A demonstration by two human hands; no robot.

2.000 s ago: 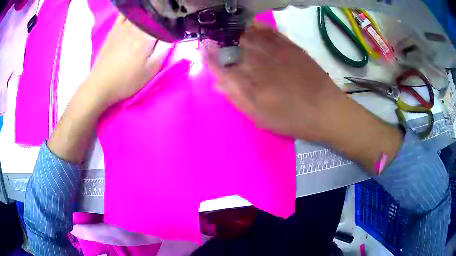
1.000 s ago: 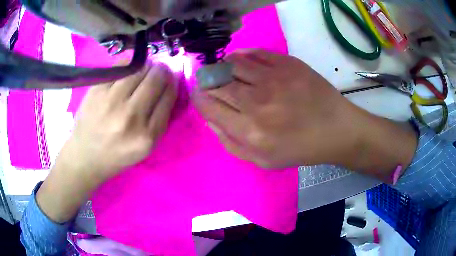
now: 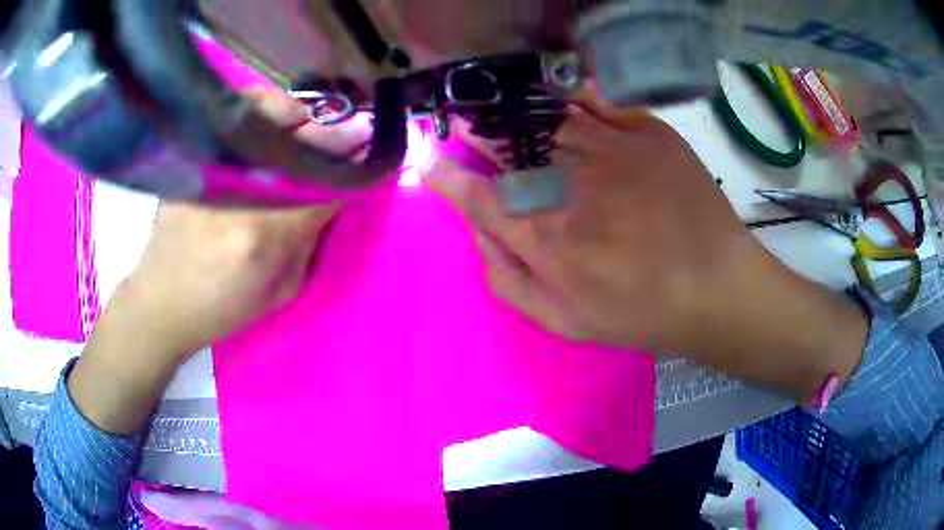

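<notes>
A hot pink fabric panel (image 3: 362, 383) lies under the sewing machine head (image 3: 466, 36) and hangs over the table's front edge. The lamp glare hides the needle and presser foot. My left hand (image 3: 233, 254) lies on the panel's left side, its fingers partly hidden behind the machine; whether it grips cannot be told. My right hand (image 3: 611, 228) is at the panel's right side, fingers bent close to the glare, with fabric at the fingertips. A dark spring and grey knob (image 3: 534, 189) show in front of my right hand.
Stacked pink pieces (image 3: 50, 248) lie at left. Scissors (image 3: 838, 215), a green-handled tool (image 3: 761, 135), a yellow strip and a red-and-white stick (image 3: 826, 104) lie at right. A ruler (image 3: 714, 381) runs along the front edge. A blue basket (image 3: 802, 466) and crumpled pink fabric (image 3: 197, 509) are below.
The view has shifted, and the machine head covers more of my left fingers. Both hands stay at the panel near the needle area. The panel has smoothed out between them.
</notes>
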